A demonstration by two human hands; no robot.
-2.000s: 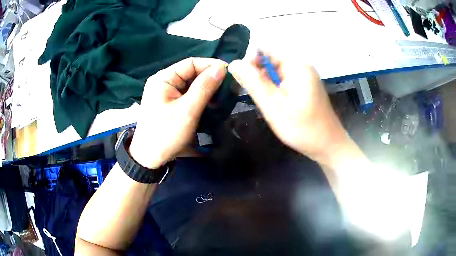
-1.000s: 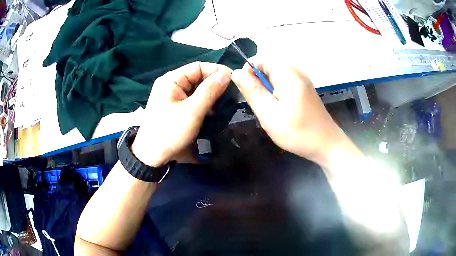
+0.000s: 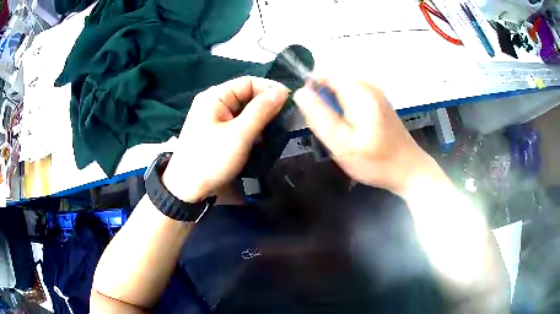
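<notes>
The dark green garment fabric (image 3: 135, 86) lies heaped on the white table at the left, with a narrow part running right to my hands and hanging over the table edge. My left hand (image 3: 236, 126), with a black watch strap at the wrist, pinches the fabric edge between thumb and index finger. My right hand (image 3: 362, 132) is just right of it, fingertips close to the pinched edge. It holds thread snips (image 3: 331, 98) with a blue handle; their metal blades are blurred and point up left over the fabric. Whether the right fingertips also grip thread is too small to tell.
Red-handled scissors (image 3: 441, 24) lie on the table at the upper right, beside a slim dark teal stick (image 3: 478, 29) and a pale printed paper slip. A ruler tape (image 3: 522, 75) runs along the front edge. A thin dark thread lies above the fabric. White thread bits (image 3: 250, 253) lie on my dark-clothed lap.
The snips showed only as a blurred blue handle, then clearly with blades pointing up left, and are now blurred again. My right hand has shifted slightly. My left hand keeps its pinch.
</notes>
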